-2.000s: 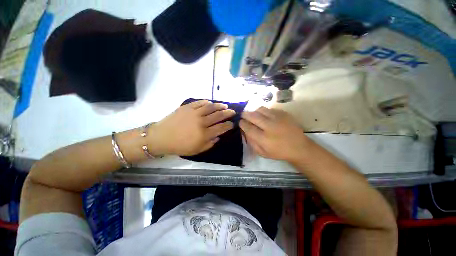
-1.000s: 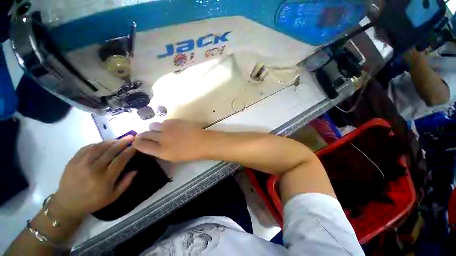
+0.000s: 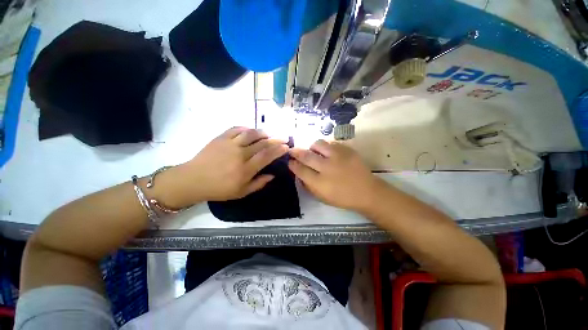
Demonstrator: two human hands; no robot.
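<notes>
A black fabric piece (image 3: 261,201) with a rounded lower left corner lies on the white table in front of the needle area. My left hand (image 3: 233,166) rests on its upper left part, fingers pointing to the lit presser foot area. My right hand (image 3: 332,173) holds its upper right edge, fingertips meeting the left ones just below the glare. The needle and foot (image 3: 311,117) are mostly lost in the white lamp light. The cream and blue Jack sewing machine (image 3: 412,122) stands at the right.
A ragged pile of black cut pieces (image 3: 97,84) lies at the left. A smooth black piece (image 3: 205,48) lies partly behind the blue rounded guard (image 3: 263,32). A measuring tape (image 3: 258,238) runs along the front edge. A red basket or stool (image 3: 412,278) is below right.
The view swung right, showing the red basket and another person, and has swung back to the table. Both hands stay on the fabric piece at the needle area.
</notes>
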